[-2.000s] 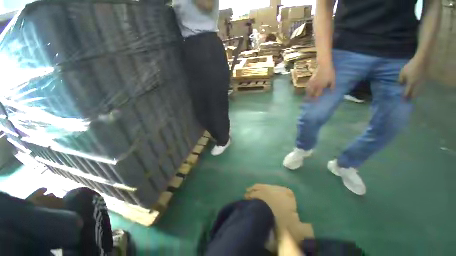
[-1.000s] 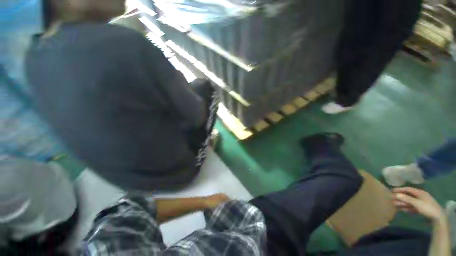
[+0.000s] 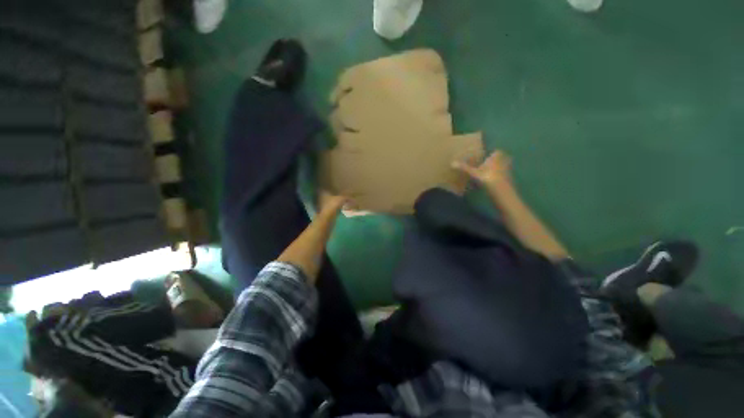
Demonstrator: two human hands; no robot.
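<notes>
A flat brown box blank point(image 3: 393, 135) with notched edges and a rounded far end lies spread out in front of my knees, above the green floor. My left hand point(image 3: 333, 202) is on its near left corner, fingers partly hidden at the edge. My right hand point(image 3: 483, 169) grips the right side flap, with the thumb on top and the fingers out of sight beneath. Both hands are bare and slightly blurred.
Dark stacked goods on a wooden pallet point(image 3: 166, 122) stand at the left. Shoes point(image 3: 397, 16) show at the top edge. A seated person's striped dark sleeve or leg point(image 3: 114, 343) is at lower left. Another person's dark shoe point(image 3: 653, 265) is at right.
The view has swung down and to the right onto my lap. My left hand has moved from my lap onto the blank, which now lies centrally between both hands.
</notes>
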